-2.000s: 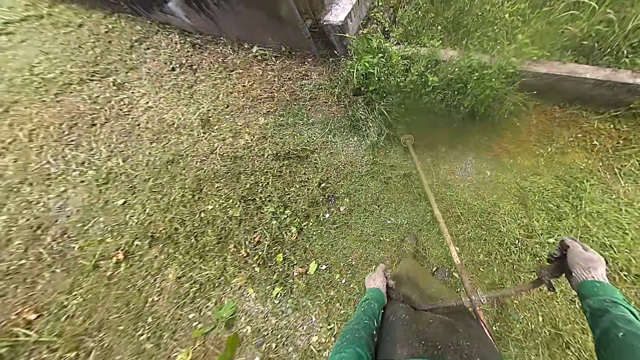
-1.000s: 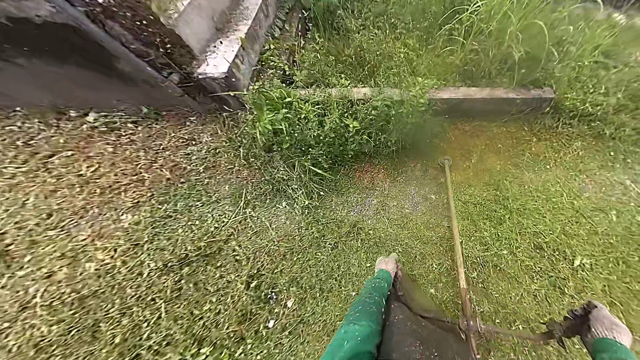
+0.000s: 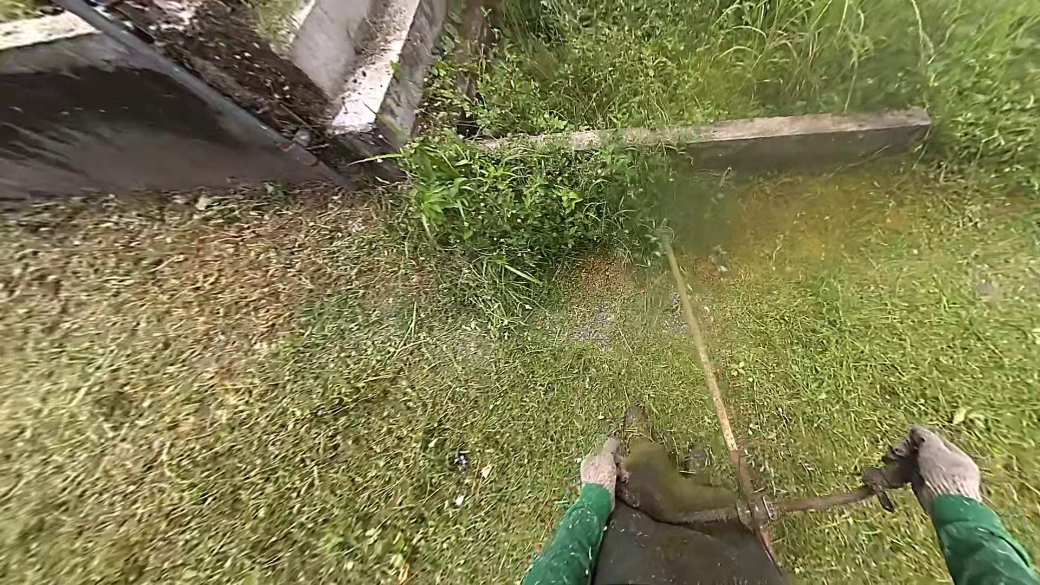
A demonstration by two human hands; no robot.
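Observation:
A brush cutter's long shaft (image 3: pixel 705 357) runs forward from the lower right of the head view. Its far end lies by a leafy green clump (image 3: pixel 520 203), and the cutting head is blurred amid flying debris. My left hand (image 3: pixel 601 467), in a pale glove, grips the left end of the handlebar (image 3: pixel 821 501), beside a dark apron (image 3: pixel 682 552). Gloved too, my right hand (image 3: pixel 946 470) is closed on the bar's right grip. Both arms wear green sleeves. The boot tip beyond the apron is partly covered.
A low concrete curb (image 3: pixel 804 138) crosses behind the clump, with tall grass (image 3: pixel 715 57) beyond it. At upper left stand a dark concrete wall (image 3: pixel 122 130) and a pale concrete ledge (image 3: pixel 378 73). Cut grass (image 3: pixel 284 422) covers the ground, with small pale litter bits.
The cutter's far end has moved left along the curb to the leafy clump. Both hands have stayed on the handlebar. The view has shifted toward the curb and wall.

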